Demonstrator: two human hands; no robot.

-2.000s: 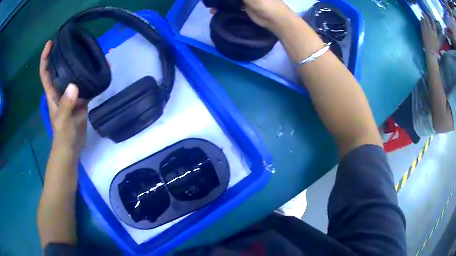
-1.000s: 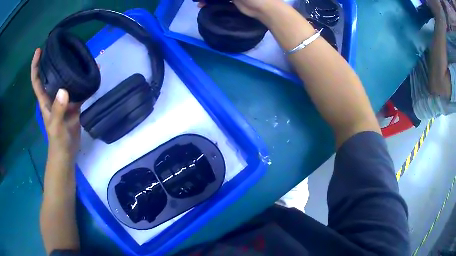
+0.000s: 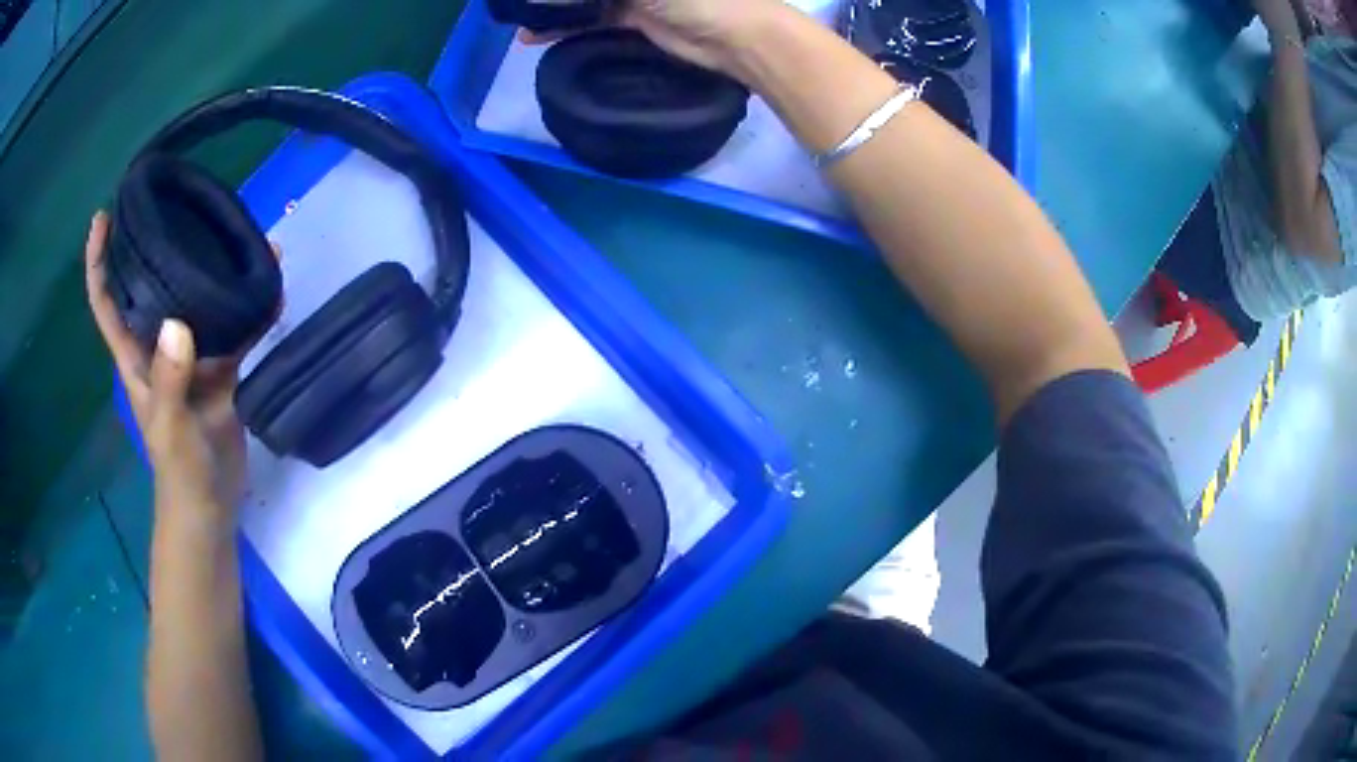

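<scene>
Black over-ear headphones (image 3: 350, 357) lie at the upper left of a blue tray (image 3: 610, 335) with a white liner. My left hand (image 3: 179, 380) grips the left ear cup, thumb at its lower edge. The other cup rests on the liner. A black oval twin-recess piece (image 3: 499, 566) with two shiny dark areas lies in the tray's near end. My right hand (image 3: 692, 23) is at the top edge, partly cut off, touching a black ear cup (image 3: 558, 12) above a thick round ear cushion (image 3: 640, 104) in a second blue tray. Its fingers are mostly hidden.
The second tray (image 3: 804, 216) also holds a shiny black piece (image 3: 923, 45), partly behind my right forearm. Both trays are on a teal-green surface (image 3: 744, 313). At right are another person's arm (image 3: 1295, 134), a red stool (image 3: 1183, 343) and yellow-black floor tape (image 3: 1250, 424).
The second tray and my right hand appear further left in view. The headphones and near tray have shifted slightly left and sit a little lower than one second ago. My left hand keeps its hold.
</scene>
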